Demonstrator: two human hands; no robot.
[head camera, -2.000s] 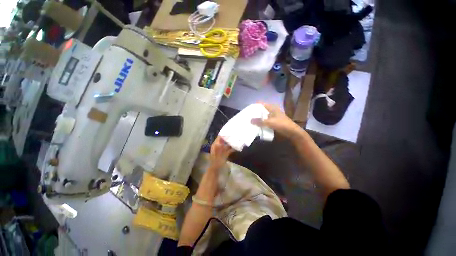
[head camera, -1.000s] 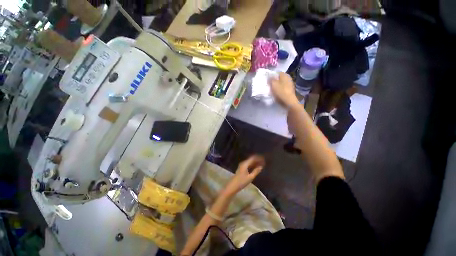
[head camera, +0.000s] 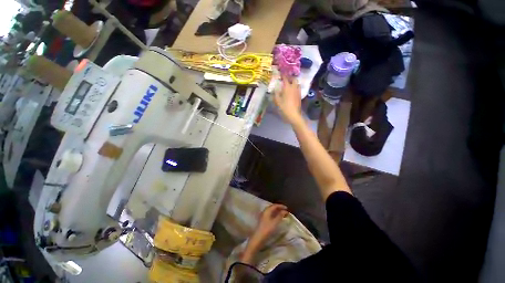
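My right hand (head camera: 288, 100) reaches out to the white side shelf, with its fingertips at the near edge of a pink patterned cloth bundle (head camera: 288, 59). A pale patch beside the fingers may be the white piece; it is mostly hidden and blurred, and I cannot tell if the hand grips anything. My left hand (head camera: 272, 216) is over the cream striped apron (head camera: 293, 235) on my lap, fingers loosely bent, with nothing seen in it.
The sewing machine (head camera: 124, 119) stands left, with a black smartphone (head camera: 185, 160) on its bed and yellow pads (head camera: 183, 236) near the needle. Yellow-handled scissors (head camera: 245, 68) lie at the table end. A purple-lidded bottle (head camera: 339, 74) and dark tied pieces (head camera: 372, 132) are at right.
The white piece went from both hands over the lap to the side shelf in my right hand. My left hand let go and dropped back to the lap. My right hand moved slightly left.
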